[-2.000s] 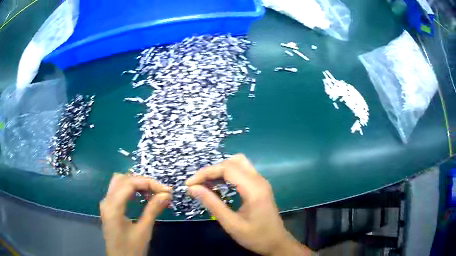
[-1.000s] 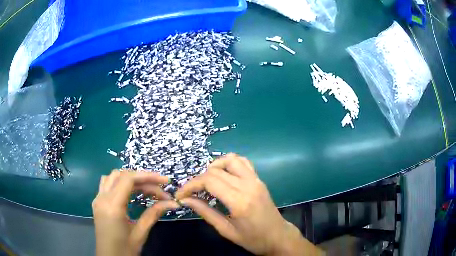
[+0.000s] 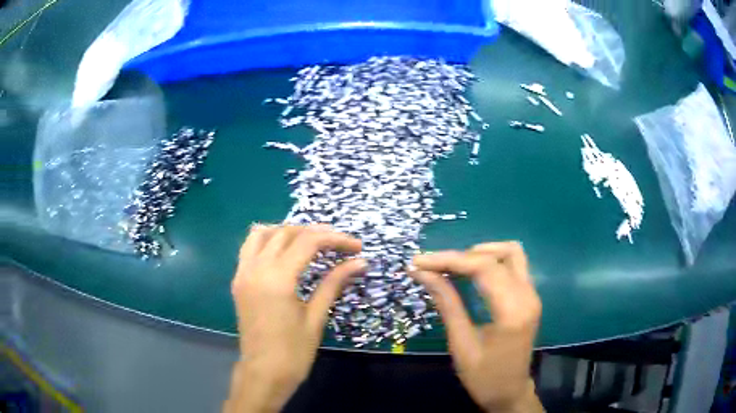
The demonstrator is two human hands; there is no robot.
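A long heap of small white-and-dark assembled parts [image 3: 363, 161] runs down the middle of the green bench top. My left hand [image 3: 278, 302] is over the heap's near left side, thumb and index finger bent towards each other. My right hand [image 3: 492, 310] is at its near right side, thumb and index fingertips close together. The fingertips of the two hands are apart. Any tiny part between them cannot be told from the speckled heap. A small pile of dark metal pieces [image 3: 168, 189] lies at left. A small pile of white sleeves [image 3: 615, 184] lies at right.
A blue bin [image 3: 323, 40] stands behind the heap. A clear bag of small parts [image 3: 89, 181] lies beside the dark pile. White-filled bags lie at the bin's left edge [image 3: 125, 44], by its right side [image 3: 557, 32] and at far right [image 3: 694, 165]. Loose pieces [image 3: 529, 126] lie right of the heap.
My hands, whose fingertips met over the near end of the heap a second ago, are now apart. The whole scene has shifted right in the view.
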